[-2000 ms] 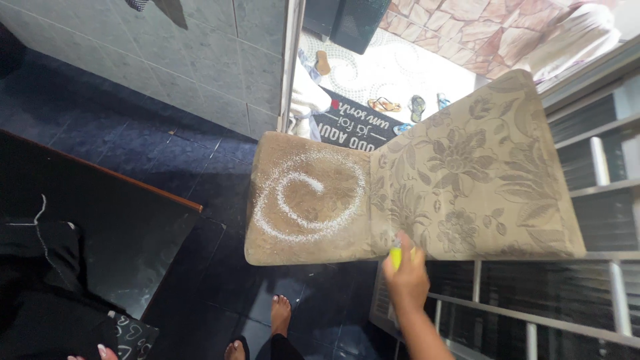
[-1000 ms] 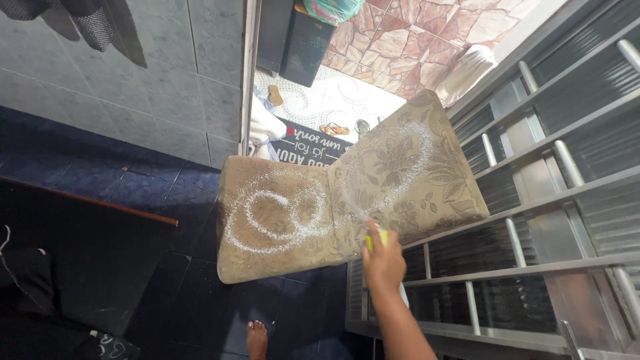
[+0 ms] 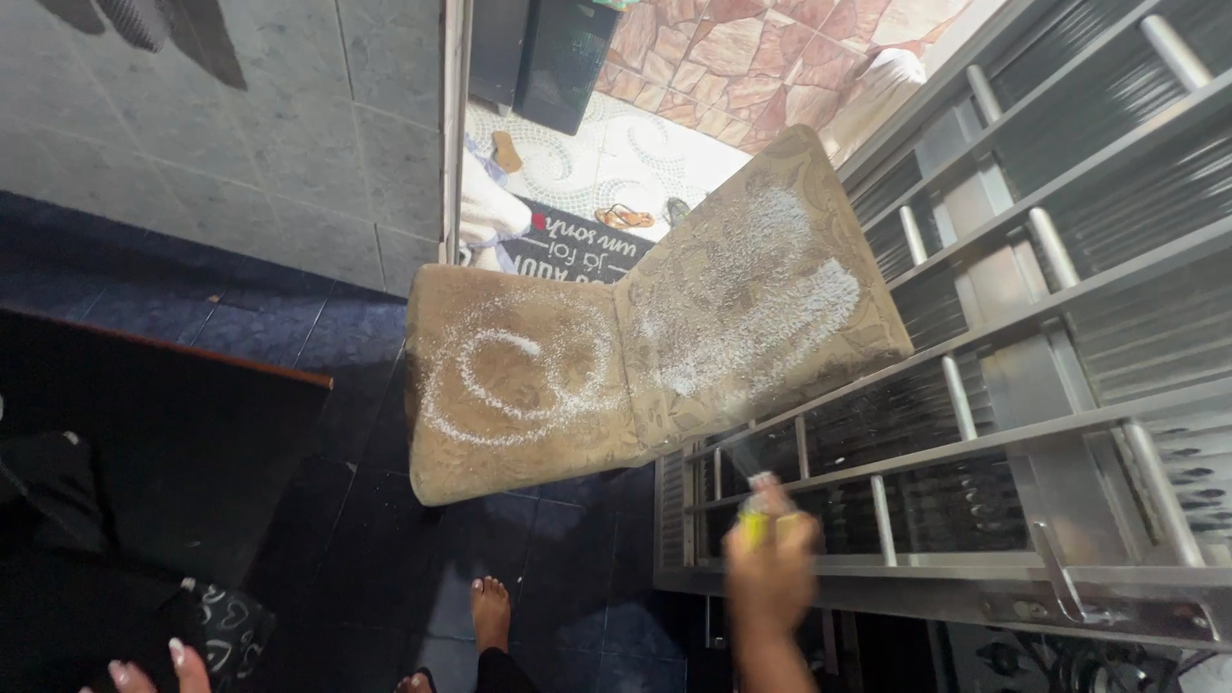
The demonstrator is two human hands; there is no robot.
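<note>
An upholstered chair (image 3: pixel 520 462) with beige-brown floral fabric stands in the middle of the view. White foam lies in a spiral on its seat, at left, and in broad streaks over its backrest, at right. My right hand (image 3: pixel 770 558), blurred, is closed around a spray can (image 3: pixel 756 520) with a yellow part, just below the lower edge of the backrest. A faint spray mist shows between the nozzle and the fabric. Only some fingers of my left hand (image 3: pixel 159 674) show at the lower left edge, apart from the chair; whether they hold anything is hidden.
A metal door with bars and ribbed glass (image 3: pixel 1020 433) stands close at right. Behind the chair lie a dark doormat with writing (image 3: pixel 577 241) and sandals (image 3: pixel 624 217). A black surface with a reddish-brown edge (image 3: pixel 289 371) is at left. My bare foot (image 3: pixel 491 611) is on dark tiles.
White foam has appeared over the backrest, which was bare two seconds ago. My right hand, with the can, is now off to the side below the backrest's edge, farther from the seat.
</note>
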